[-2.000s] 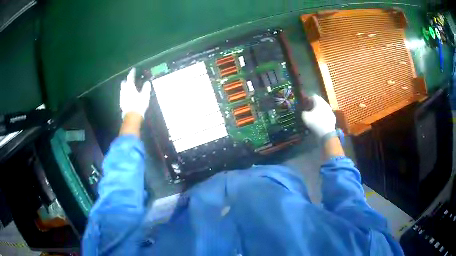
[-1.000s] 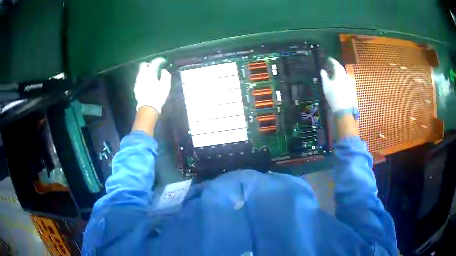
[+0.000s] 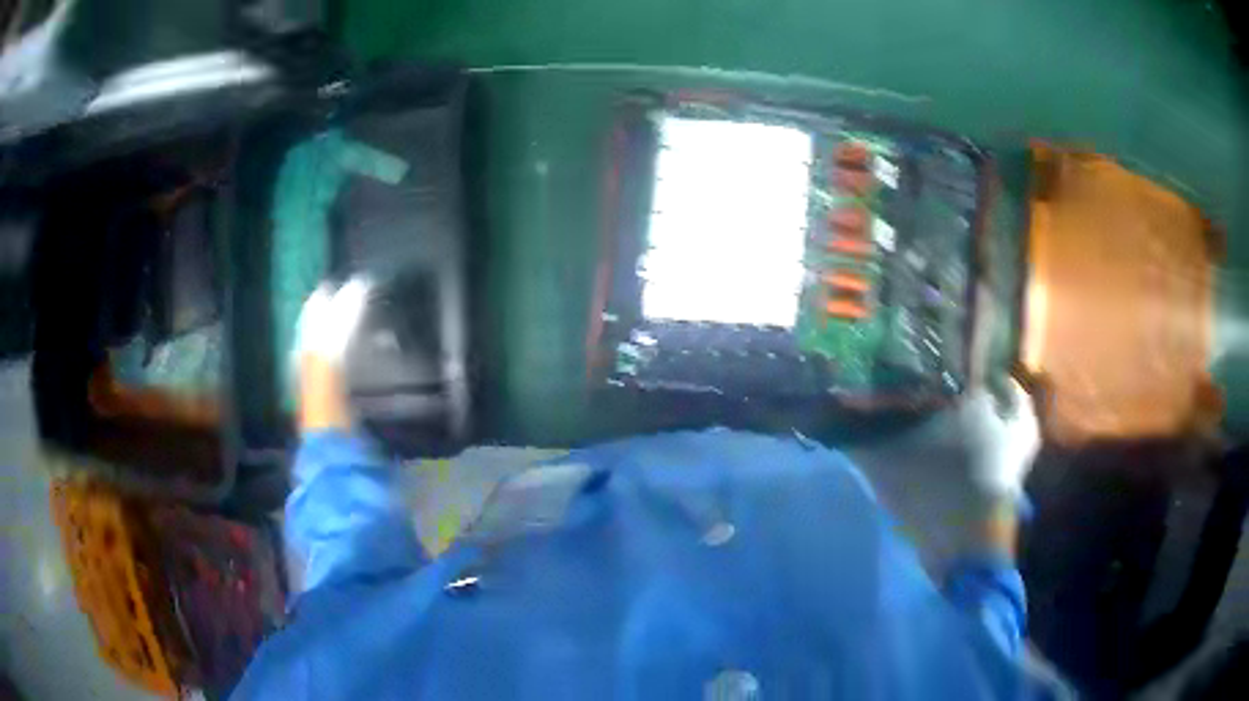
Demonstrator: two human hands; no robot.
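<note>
The green circuit board (image 3: 856, 342) with its silver-white block and copper coils lies in the dark carrier frame (image 3: 699, 373) on the green mat. My left hand (image 3: 333, 318), in a white glove, is over the black bin (image 3: 458, 274) to the left, at the lower part of the teal strip (image 3: 304, 206). Blur hides whether it touches anything. My right hand (image 3: 1004, 436), also gloved, is at the carrier's lower right corner. Its fingers are blurred and I cannot tell if they touch the frame.
The orange perforated tray (image 3: 1116, 295) lies right of the carrier. Another black bin (image 3: 137, 459) with orange and teal pieces stands at the far left. Below it an orange cover plate (image 3: 110, 582) stands tilted. A dark bin (image 3: 1116, 520) is at the lower right.
My left hand has left the carrier's left side and moved left over the bin. My right hand has moved down along the carrier's right side. The view has turned left.
</note>
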